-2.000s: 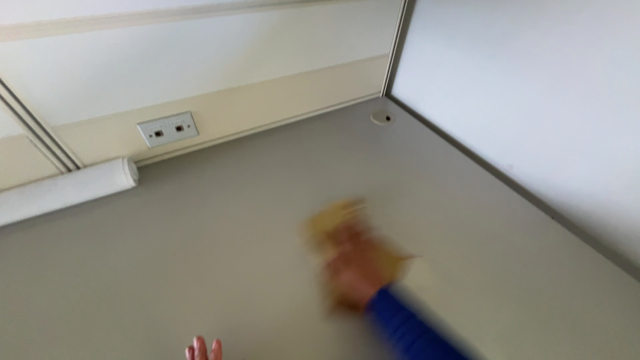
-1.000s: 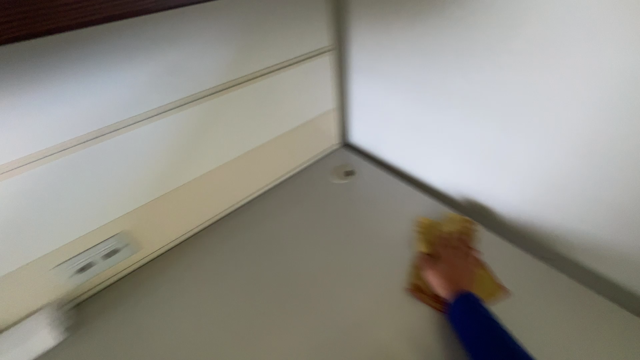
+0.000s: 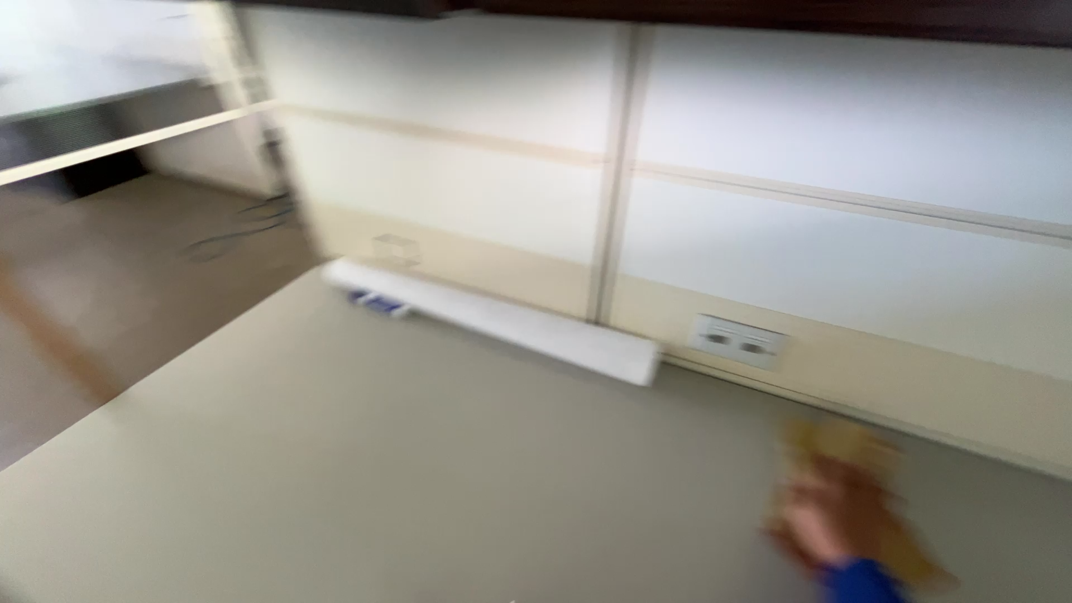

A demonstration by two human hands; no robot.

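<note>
My right hand (image 3: 825, 511), in a blue sleeve, presses a yellow cloth (image 3: 909, 553) on the grey desktop (image 3: 469, 469) at the lower right. Cloth shows beyond the fingers and on both sides of the hand; motion blurs both. Up and to the left of the hand, a wall plate with two sockets (image 3: 739, 341) sits on the cream panel. My left hand is out of view.
A long white roll or tube (image 3: 502, 322) lies along the panel's foot, with a small blue and white item (image 3: 378, 302) beside it. A dark shelf edge (image 3: 754, 18) crosses the top. Cables (image 3: 243, 230) lie on the floor beyond the desktop's left edge.
The view has swung left. My right hand and the cloth have moved from beside the right-hand panel to near the back panel with the sockets. The left fingers seen two seconds ago are out of view.
</note>
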